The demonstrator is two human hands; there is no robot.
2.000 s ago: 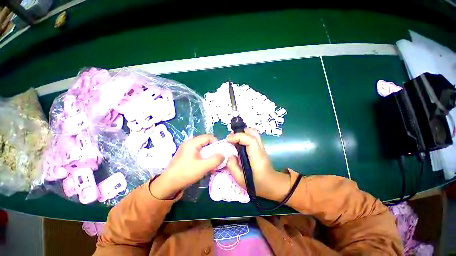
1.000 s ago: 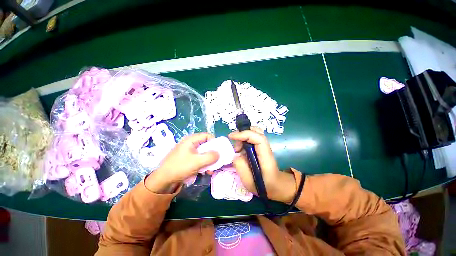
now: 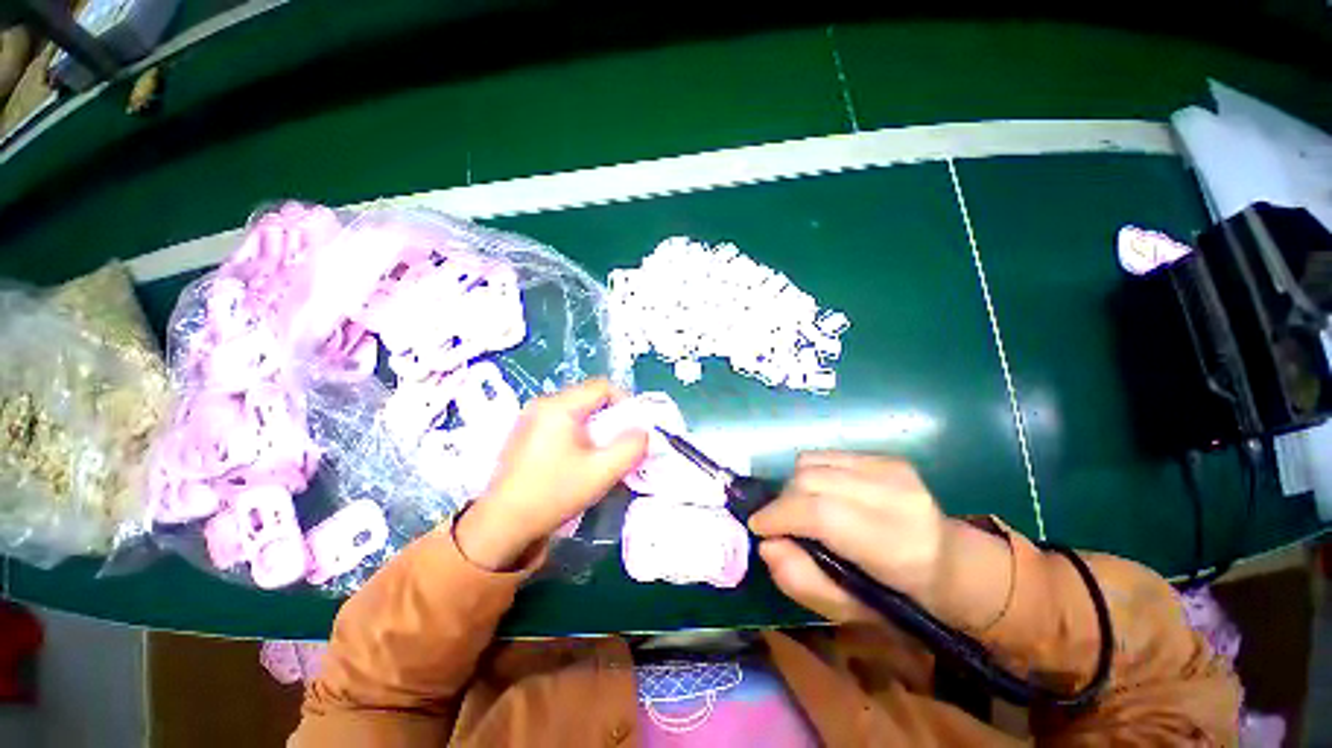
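Observation:
My left hand (image 3: 552, 471) holds a pale pink housing (image 3: 619, 420) between thumb and fingers, partly covered by the thumb. My right hand (image 3: 862, 533) grips the black soldering iron (image 3: 752, 498). Its metal tip points left and reaches the held housing; whether it touches cannot be told. Another pink housing (image 3: 684, 544) lies on the bench just below the held one, and a further pale piece (image 3: 687, 479) shows between them. The loose heap of small white pieces (image 3: 716, 313) lies beyond my hands.
A large clear bag of pink housings (image 3: 241, 424) lies left of my hands. A second bag of beige parts (image 3: 73, 417) is far left. A black boxy unit (image 3: 1227, 336) stands far right, beside a single pink piece (image 3: 1150, 250) and white sheets (image 3: 1271, 154).
The iron has swung from pointing up past the white heap to pointing left at the held housing. My right hand has moved right and its grip has changed. The cord now loops over the right sleeve.

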